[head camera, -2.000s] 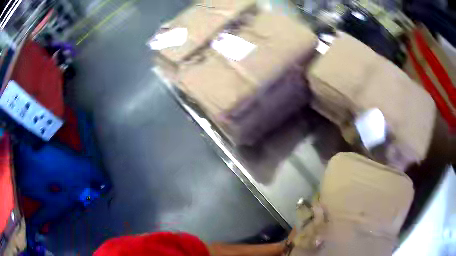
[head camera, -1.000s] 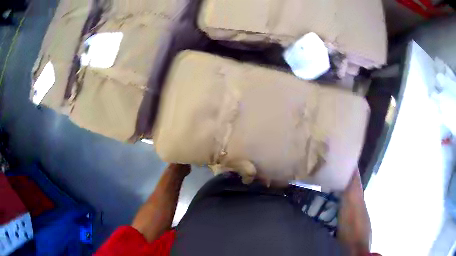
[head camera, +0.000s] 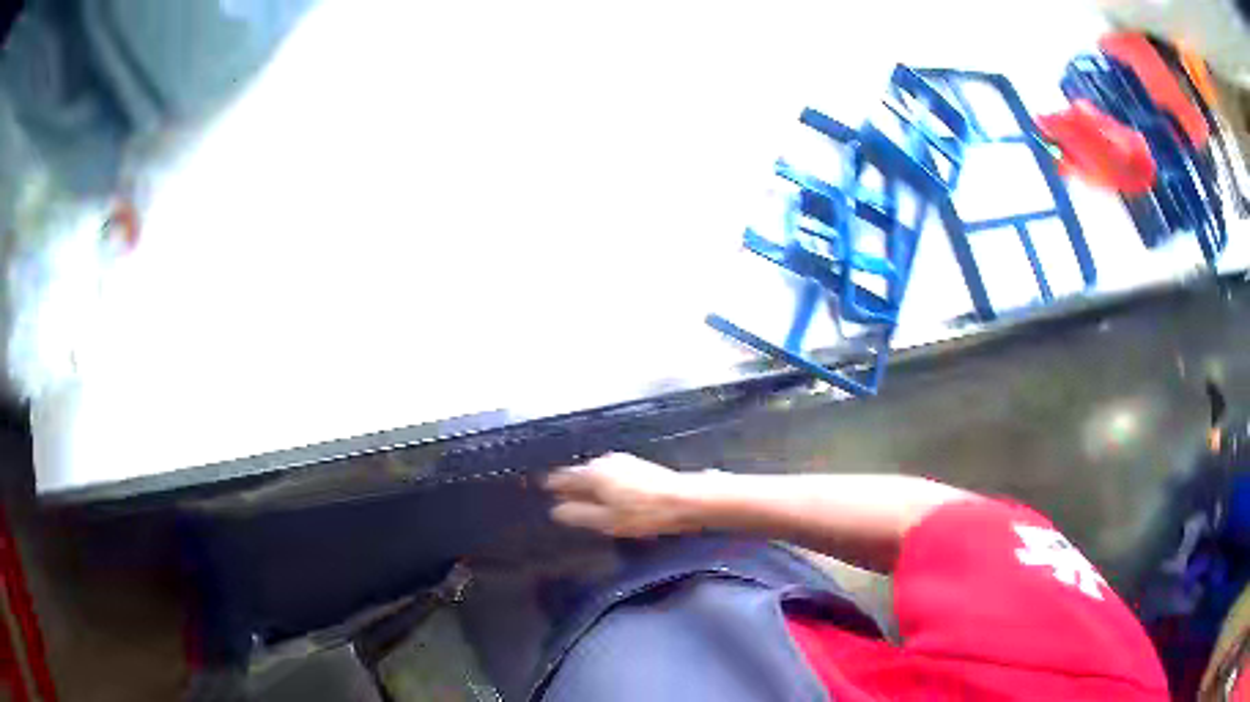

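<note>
My right hand [head camera: 617, 497] is below the front edge of the white table, its bare forearm reaching left from a red sleeve. It is blurred and its fingers look loosely curled; nothing shows clearly in it, and I cannot tell its exact grip. My left hand is not in view. Nearest in front of me is the white table [head camera: 411, 247], bright with glare. Several blue cutting dies [head camera: 857, 226] lie together near its right front edge. A larger blue die with crossbars [head camera: 1021, 218] lies to their right.
Red material [head camera: 1104, 148] and dark blurred items lie at the table's right end. The table's dark front edge [head camera: 548, 428] runs across in front of my body. A low object with a pale edge [head camera: 411, 603] is at the lower left. Grey floor shows at the right.
The view has turned from the trolley and its tan bundles to the white table. My hands have let go of the tan bundle, and my left hand has left the picture.
</note>
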